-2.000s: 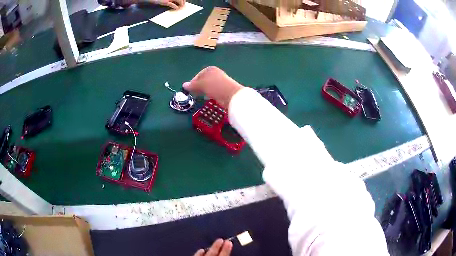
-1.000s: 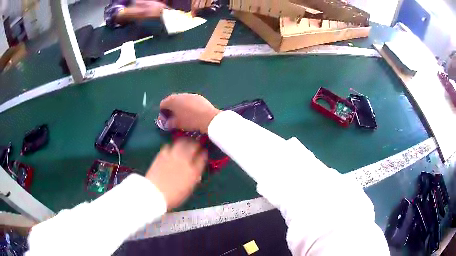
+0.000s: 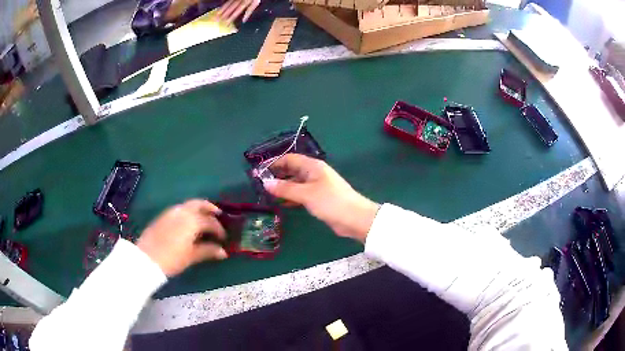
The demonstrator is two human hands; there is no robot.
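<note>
A red front housing (image 3: 275, 240) lies open side up on the green belt, its green circuit board (image 3: 259, 233) at the right end. My left hand (image 3: 186, 236) is at its left end, fingers curled, blurred; its grip is unclear. My right hand (image 3: 308, 188) holds a speaker (image 3: 264, 175) above and behind the housing, mostly hidden by the fingers. The pale speaker lead (image 3: 296, 142) sticks up, with a small white plug at its end. A black back cover (image 3: 282, 142) lies behind the speaker.
Red housings with black covers lie at right (image 3: 419, 127), far right (image 3: 512, 87) and left (image 3: 101, 250). A yellow square (image 3: 336, 329) lies on the black mat (image 3: 274, 308). Black parts (image 3: 582, 264) are heaped at right. Beyond are a notched divider (image 3: 275, 48), a carton (image 3: 397, 34) and another person's hand (image 3: 240, 8).
The red housing has been turned from keypad side up to open side up. My right hand has lifted the speaker off the belt. The outer units have shifted left, and another has appeared far right.
</note>
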